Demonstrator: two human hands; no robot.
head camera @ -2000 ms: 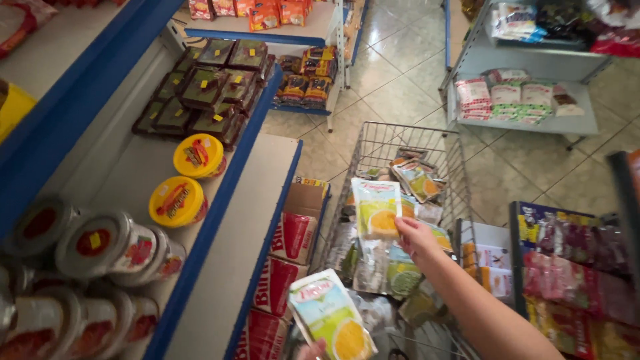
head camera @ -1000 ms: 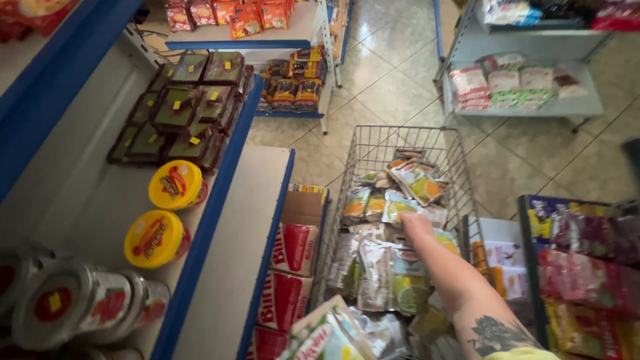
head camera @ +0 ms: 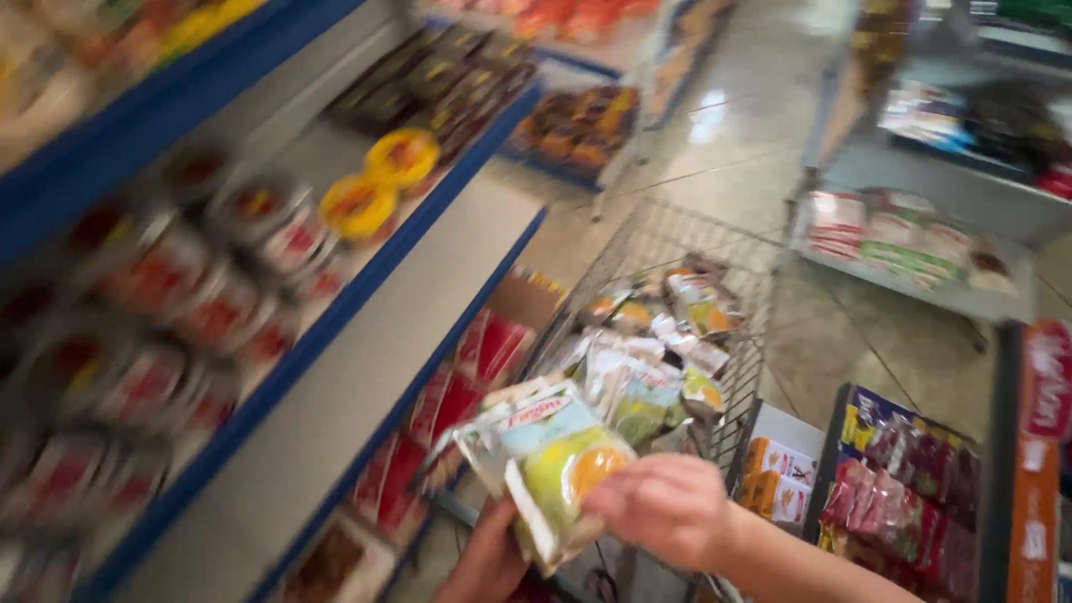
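My left hand holds several flat packets with fruit pictures from below, at the lower middle of the view. The front packet shows a lemon and an orange. My right hand has its fingertips on the right edge of that front packet; blur hides how firmly they press. Beyond the hands, a wire shopping cart holds a heap of similar packets, some light, some green and orange.
Blue-edged shelves run along the left, with yellow-lidded tubs and clear tubs. Red cartons stand below. At right are a grey shelf with bags and a dark display box of pink and purple packets. Tiled floor lies beyond the cart.
My right hand has come back from over the heap in the cart to the packets in my left hand, which is in sight again. The view has tilted and shifted.
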